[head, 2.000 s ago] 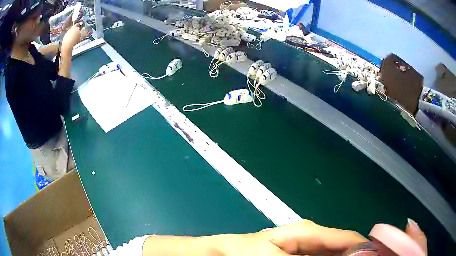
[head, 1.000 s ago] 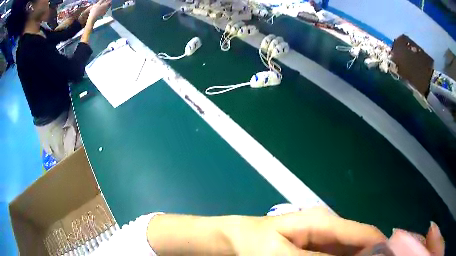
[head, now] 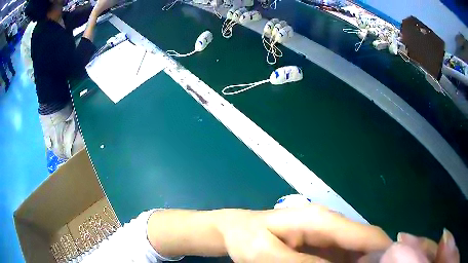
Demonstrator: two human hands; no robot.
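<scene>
My left hand (head: 308, 233) reaches in from the bottom, palm down, fingers pointing right. A white unit with blue marks (head: 291, 201) shows partly just beyond its knuckles; whether the hand touches it is hidden. Fingertips at the bottom right corner look like my right hand (head: 428, 251), cut off by the edge and close to the left fingers; what lies between them is unclear. A white-and-blue unit (head: 287, 75) lies on the green belt (head: 328, 133), its pale loop pointing left. Another unit (head: 203, 40) lies farther off.
The scuffed rail (head: 231, 119) divides belt and green bench (head: 149, 154). Grouped units (head: 277, 31) stand on the far rail. A white sheet (head: 123, 69) lies on the bench. An open carton (head: 61, 192) with rows of loops stands lower left. A person (head: 54, 61) stands at the upper left.
The view has shifted. The nearer belt unit has moved right, away from the grouped units. A white-blue unit beyond my left hand has come into view. Both hands stay low in the picture.
</scene>
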